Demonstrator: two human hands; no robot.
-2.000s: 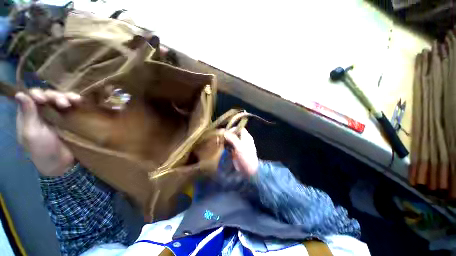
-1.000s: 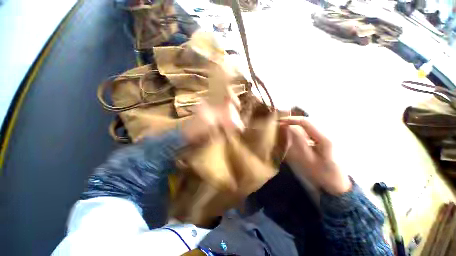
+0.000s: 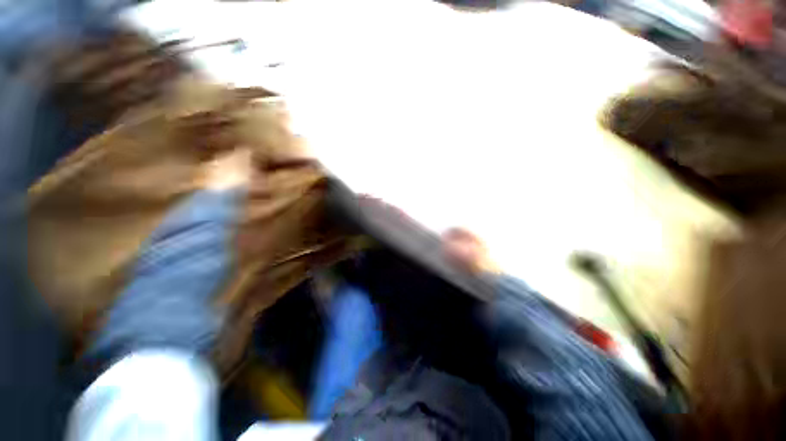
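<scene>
The picture is strongly blurred. A heap of tan bags (image 3: 103, 215) lies at the left beside the table. My left hand (image 3: 231, 168) is on the heap, small and blurred; its fingers merge with the tan material and I cannot tell whether they grip it. My right hand (image 3: 465, 250) is at the front edge of the white table, apart from the bags. Its fingers are blurred and I see no bag in it.
The bright table (image 3: 465, 112) spans the middle. A hammer (image 3: 625, 310) lies at its right, near a red strip (image 3: 596, 336). Brown bag parts (image 3: 745, 327) are at the right edge. A dark brown pile (image 3: 689, 129) is at the upper right.
The view has swung. The tan bag that was between both hands now cannot be told from the heap at left. My right hand has come away from it to the table edge.
</scene>
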